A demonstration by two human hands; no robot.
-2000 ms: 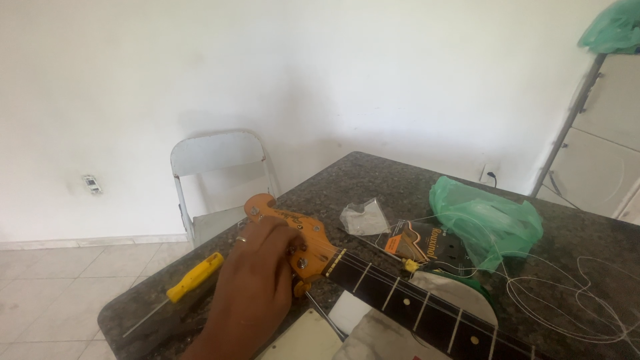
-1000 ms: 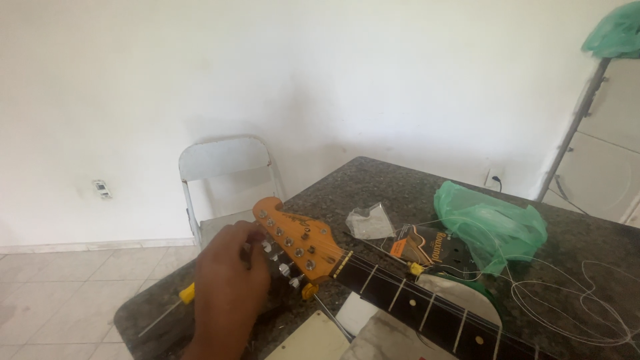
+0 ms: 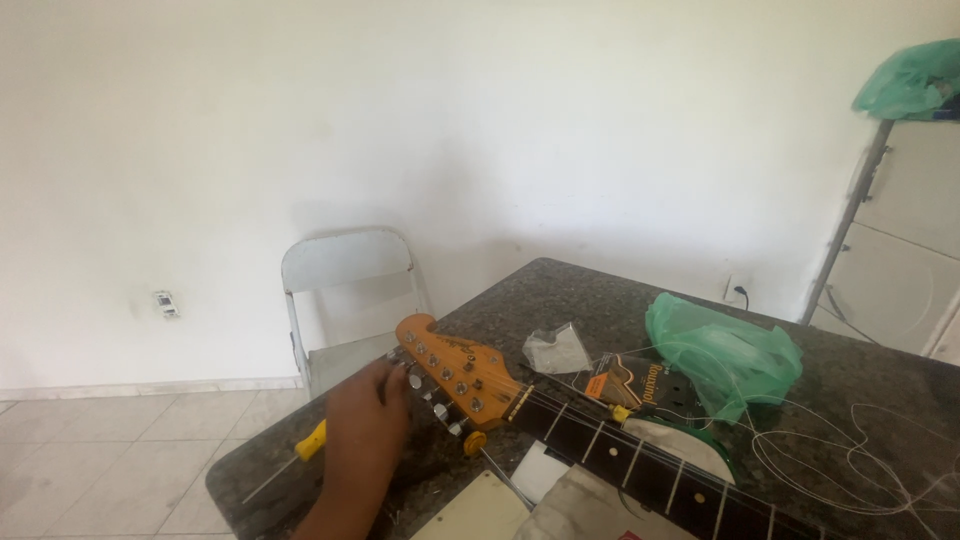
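Note:
An electric guitar's wooden headstock (image 3: 457, 367), with metal tuning pegs along its near-left side, rises over the table; its dark fretboard (image 3: 645, 465) runs to the lower right. My left hand (image 3: 367, 427) is at the pegs near the headstock's tip, fingers curled around one; the fingertips are partly hidden. A yellow-handled screwdriver (image 3: 310, 441) lies on the table beyond my wrist, partly covered by it. A yellow peg-like piece (image 3: 475, 443) with a metal shaft shows beside the last tuner. My right hand is out of view.
On the dark granite table (image 3: 517, 292) lie a clear plastic packet (image 3: 557, 351), a Rouxinol string package (image 3: 630, 382), a green plastic bag (image 3: 720, 352) and loose coiled strings (image 3: 840, 502). A pale plate (image 3: 476, 510) lies at the near edge. A folding chair (image 3: 349, 262) stands behind.
My left hand has moved from on top of the headstock to the tuning pegs along its side, uncovering the headstock's face.

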